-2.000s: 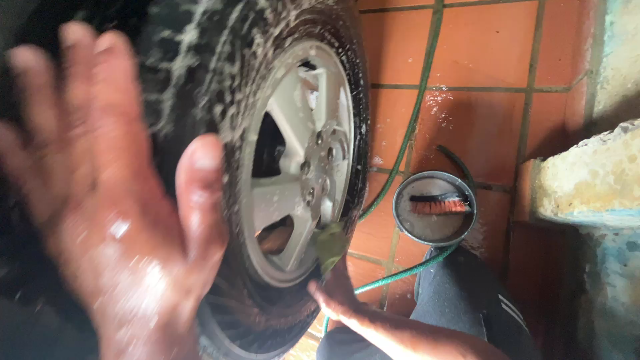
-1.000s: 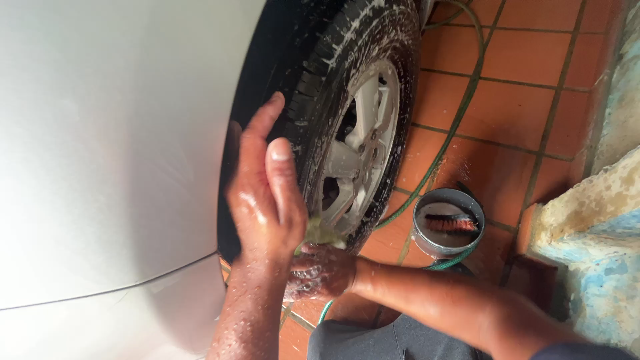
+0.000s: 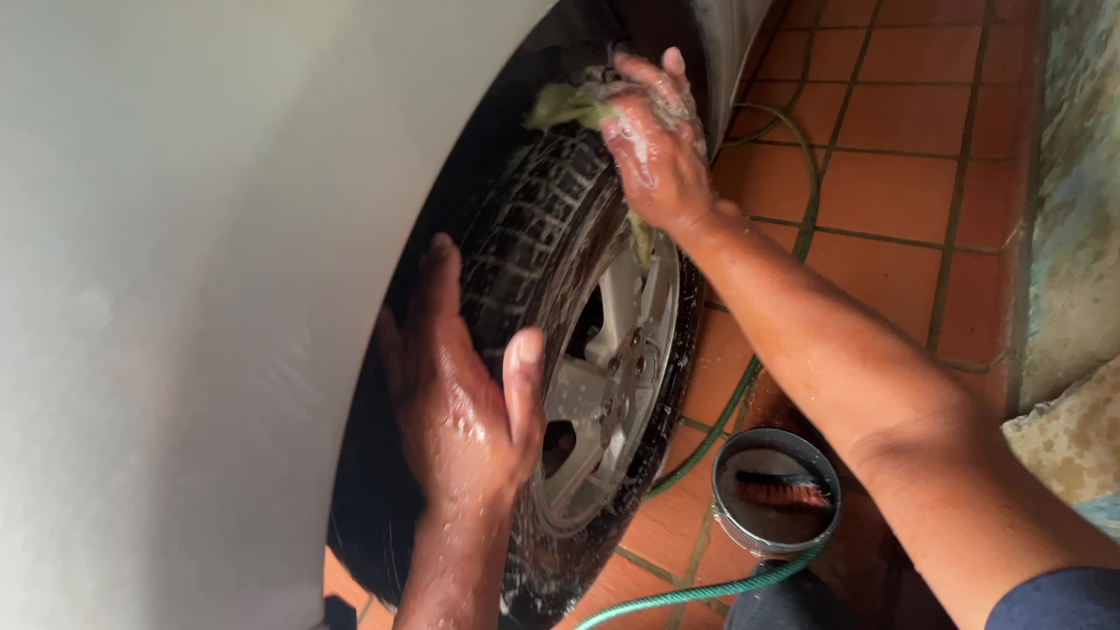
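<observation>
Soap suds streak the black tire [image 3: 542, 219] of a car wheel with a silver alloy rim [image 3: 608, 394]. My right hand [image 3: 656, 144], wet and sudsy, presses a yellow-green cloth [image 3: 564, 107] on the tire's tread near its far end; a strip of the cloth hangs over the sidewall towards the rim. My left hand [image 3: 464, 394] is beside the tread at the near part of the wheel arch, wet, fingers apart and holding nothing; its outer fingers are in shadow. Whether it touches the tire I cannot tell.
The car's silver body panel [image 3: 210, 289] fills the left side. A bucket [image 3: 719, 490] with liquid and a brush [image 3: 783, 492] stands on the terracotta tile floor [image 3: 892, 192], right of the wheel. A green hose [image 3: 700, 595] curves past it. A weathered wall [image 3: 1072, 201] borders the right.
My right hand has moved with the cloth from the lower rim to the tread at the tire's far end. The view has shifted, showing more of the body panel than two seconds ago.
</observation>
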